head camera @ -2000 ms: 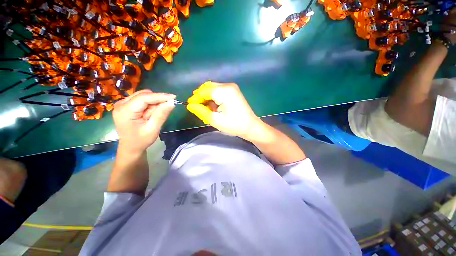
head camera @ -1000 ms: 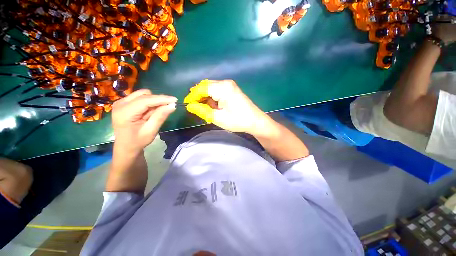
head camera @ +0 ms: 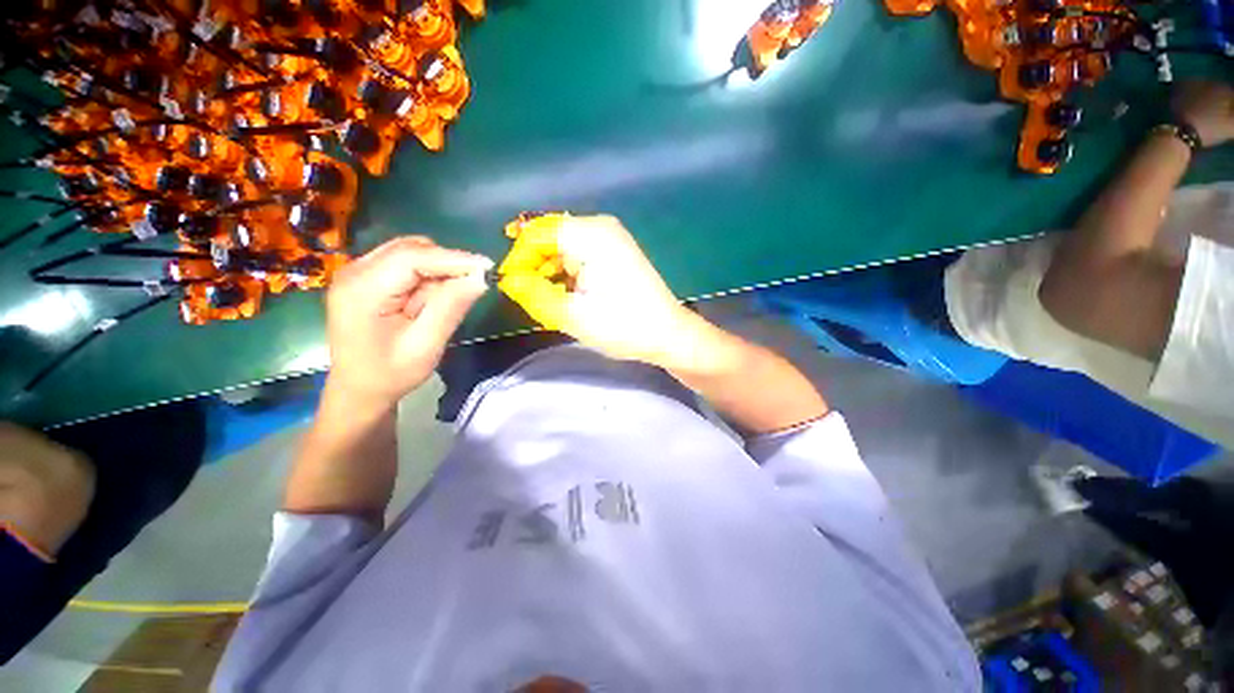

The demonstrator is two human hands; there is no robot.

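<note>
My left hand and my right hand meet fingertip to fingertip over the bench's near edge. My left thumb and forefinger pinch a tiny pale piece, likely a connector. My right fingers wear yellow covers and grip a short dark wire end beside it. A bit of an orange wired unit shows just above my right fingertips; the rest is hidden by the hand. Many orange-and-black wired units are heaped on the left of the green bench, black leads fanned towards the left.
One orange unit lies at the far middle, and more at the far right. A co-worker's arm rests at the right; another person's arm is at the left. Blue bins and a divided carton are below right.
My hands have come closer together, and the left moved slightly right. An orange part now shows above my right fingertips. A dark shape with a pale end has appeared over the floor at lower right.
</note>
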